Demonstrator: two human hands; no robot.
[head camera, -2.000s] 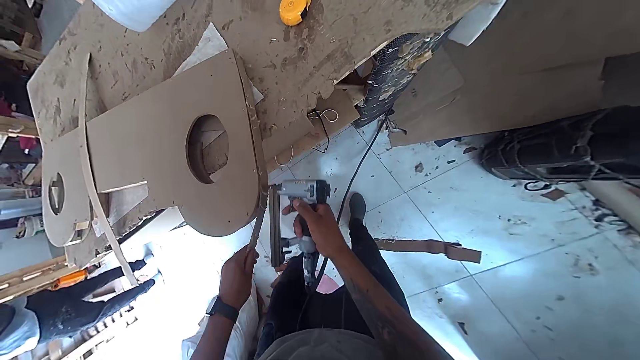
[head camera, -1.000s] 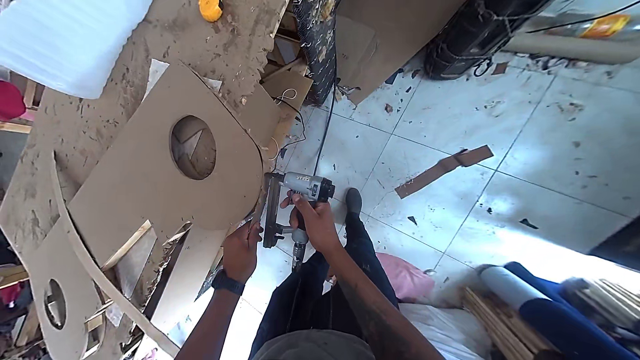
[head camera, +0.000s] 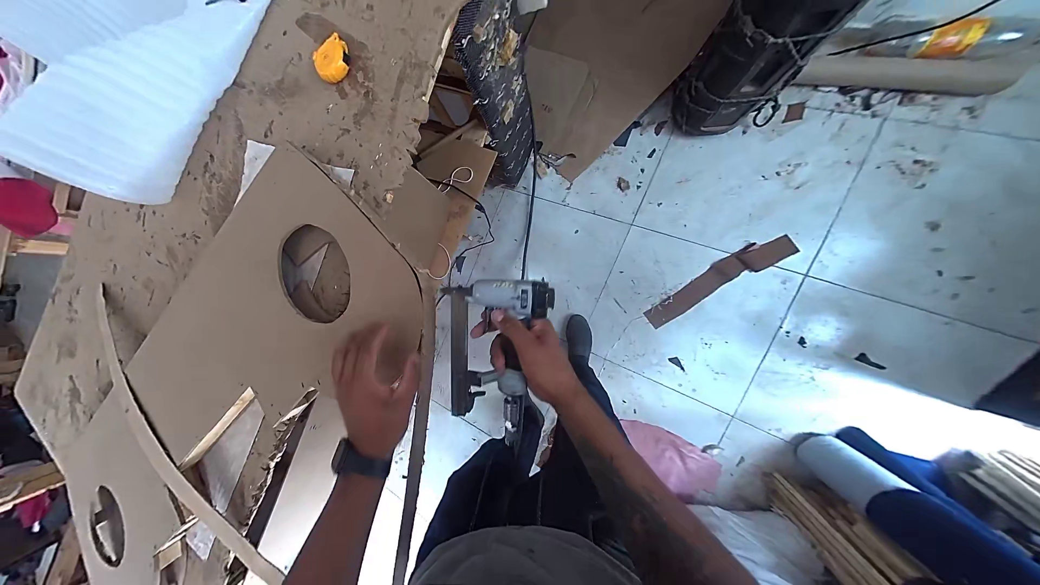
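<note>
My right hand grips a pneumatic stapler, its nose at the curved edge of a cardboard-covered panel that has a round cutout. Blurred and with fingers spread, my left hand is over the panel's surface near that edge; whether it touches cannot be told. A long narrow cardboard strip runs along the curved edge and hangs down beside my left wrist. Another long strip curves across the panel on the left.
The worktable bears a yellow tape measure and white foam sheeting. An air hose crosses the tiled floor, where a cardboard scrap lies. Rolled material and wood strips are at the lower right.
My left hand has let go of the narrow strip at the edge and moved up over the panel, its fingers now spread. The stapler remains in my right hand at the panel's edge.
</note>
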